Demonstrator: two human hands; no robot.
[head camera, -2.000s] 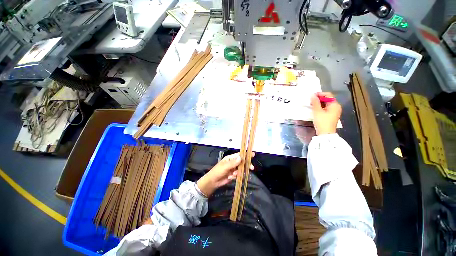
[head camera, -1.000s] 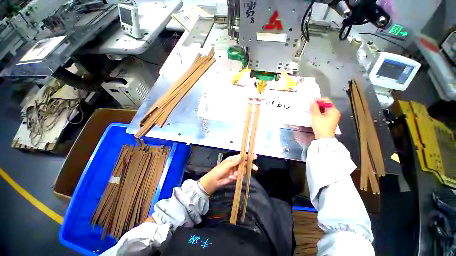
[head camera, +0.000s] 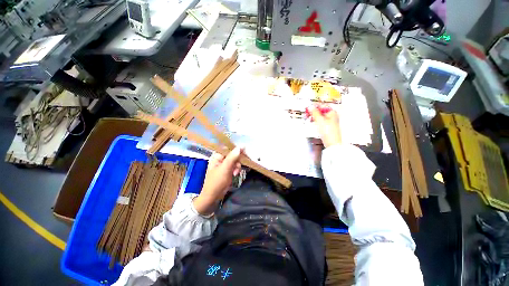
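Note:
My left hand (head camera: 222, 172) is shut on two brown straps (head camera: 258, 167) near the table's front edge. The straps slant up to the left, their far ends apart over the left strap pile (head camera: 205, 92). My right hand (head camera: 326, 124) holds a small red-pink tool (head camera: 317, 113), mostly hidden by the fingers, over the white template plate (head camera: 259, 120) just below the yellow-orange clamp pieces (head camera: 323, 91). No strap lies in the template slot.
The machine head (head camera: 307, 50) stands behind the template. A narrow strap pile (head camera: 408, 145) lies at the table's right. A blue bin (head camera: 83, 223) of straps and a cardboard box (head camera: 70, 190) are at left. The control panel (head camera: 438, 79) is right rear.
The two straps have come out of the template and swung left in my left hand, which moved up and left. My right hand moved left to the slot. The template and clamp have shifted right.

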